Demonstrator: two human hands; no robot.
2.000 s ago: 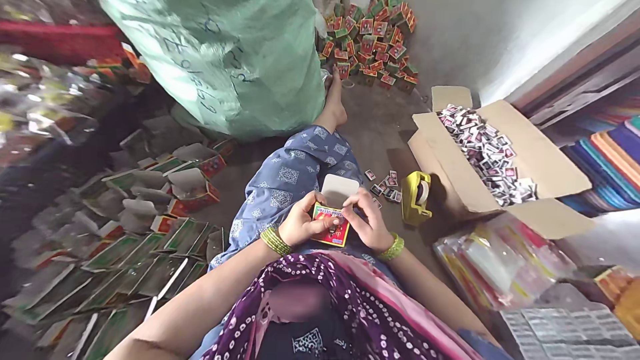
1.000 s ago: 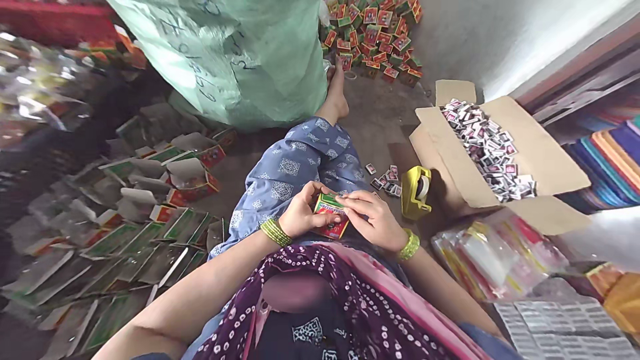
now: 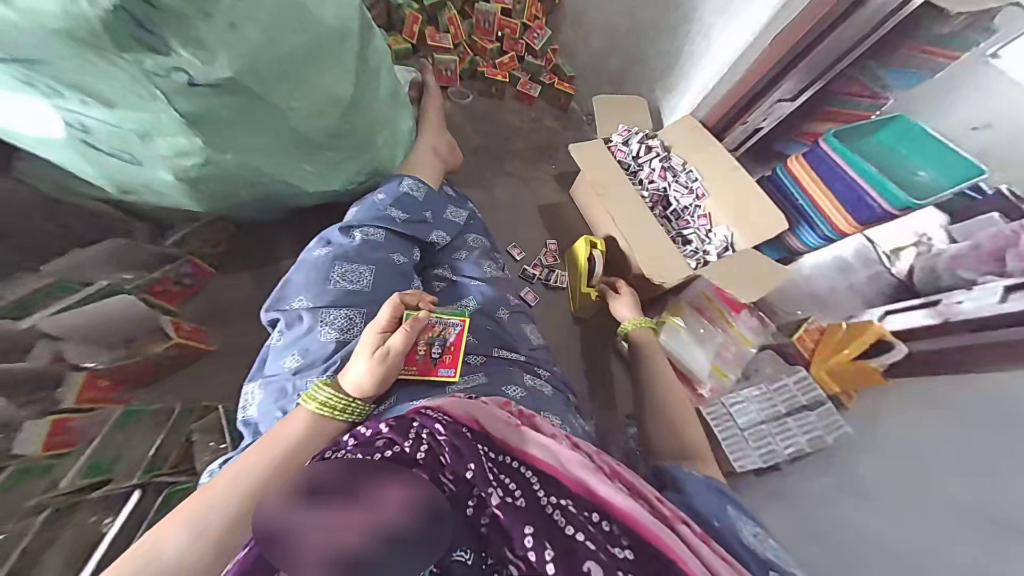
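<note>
My left hand (image 3: 390,344) grips a small printed cardboard box (image 3: 436,346), red and yellow with a green edge, above my lap. Its flap side lies under my fingers. Over on the right, my right hand (image 3: 618,299) is at the near end of a yellow tape dispenser (image 3: 585,280), which stands on the floor with a roll of tape in it. The fingertips touch the end where the tape comes off; whether they pinch tape is too small to tell. Several small matchbox-like boxes (image 3: 549,258) lie on the floor left of the dispenser.
An open carton (image 3: 632,220) full of small boxes stands beyond the dispenser. Plastic packets (image 3: 712,340) and wrapped packs (image 3: 776,416) lie nearer on the right, stacked trays (image 3: 904,160) behind. Left are open printed boxes (image 3: 172,284) and a large green sack (image 3: 240,96); a box pile (image 3: 496,40) lies ahead.
My right hand has left the small box and moved right to the tape dispenser. My left hand still holds the box, whose flap stood up in the oldest frame and is now folded down.
</note>
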